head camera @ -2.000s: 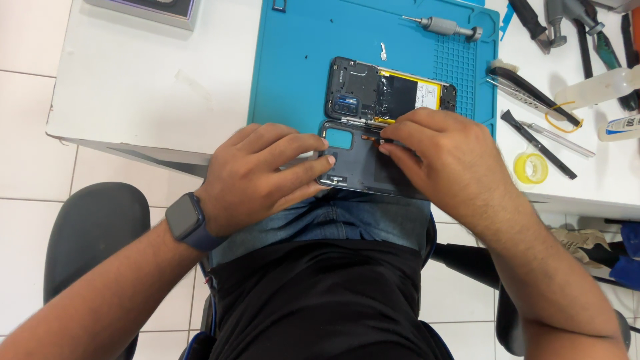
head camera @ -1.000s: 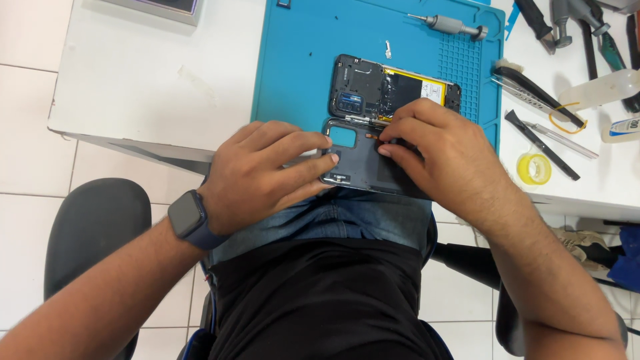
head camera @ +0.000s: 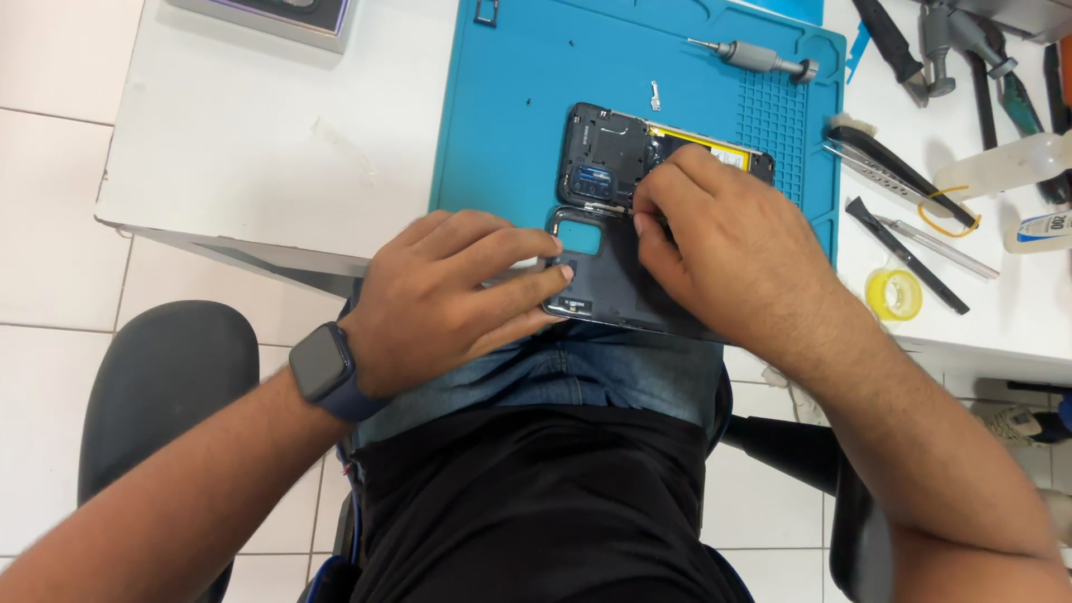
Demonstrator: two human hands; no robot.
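An opened smartphone (head camera: 607, 151) lies on the blue repair mat (head camera: 502, 159), its yellow-edged battery partly covered by my right hand. Beside it, nearer to me, lies the phone's dark back cover (head camera: 615, 272), inner side up, with a camera cutout. My left hand (head camera: 465, 293) rests its fingertips on the cover's left end. My right hand (head camera: 720, 239) has thumb and index finger pinched near the seam between phone and cover; whether a small part is between them is hidden. A small metal bracket (head camera: 655, 96) lies behind the phone.
A precision screwdriver (head camera: 754, 59), a SIM tray (head camera: 487, 12) and tiny screws (head camera: 528, 101) lie on the mat. To the right are a brush (head camera: 896, 172), a black pen-like tool (head camera: 909, 258), a yellow tape roll (head camera: 894, 294), pliers and bottles. A box (head camera: 276, 21) stands at back left.
My right hand stays by the seam, its thumb and fingers shifting slightly. My left hand keeps its place on the cover.
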